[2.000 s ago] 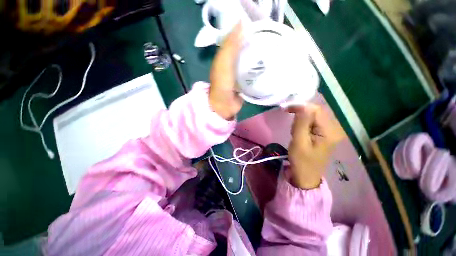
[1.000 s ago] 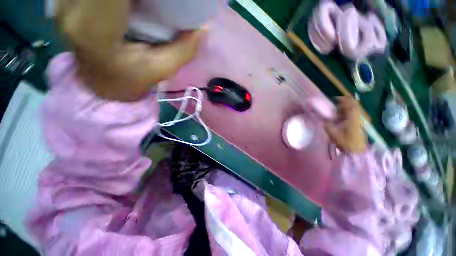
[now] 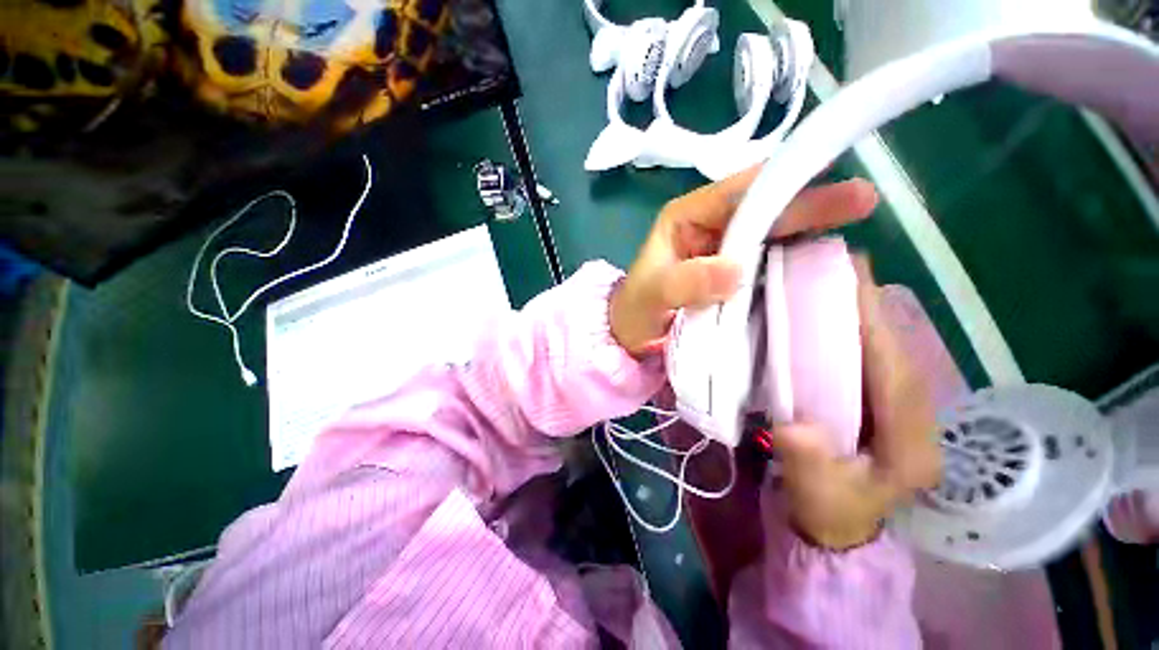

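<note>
My left hand (image 3: 693, 260) grips a white headset (image 3: 833, 121) where the headband meets one ear cup (image 3: 709, 368). The headband arcs up to the right, its pink underside showing at the far end. My right hand (image 3: 864, 444) holds a pale pink ear pad (image 3: 817, 333) on edge beside the inner side of that cup. A narrow dark gap shows between pad and cup; I cannot tell if they touch lower down. The other ear cup (image 3: 998, 470), unpadded, hangs at the right with its round hole pattern facing up.
More white headsets (image 3: 712, 140) lie at the top centre. A white cord (image 3: 661, 464) is tangled below my hands. At left are a paper sheet (image 3: 381, 337), a loose white cable (image 3: 223, 286), shiny metal pieces (image 3: 500, 191) and a monitor (image 3: 292, 76).
My right hand has brought a pink pad from the mat at right to the headset. The headset is now turned with its headband up and right, and the view has swung left.
</note>
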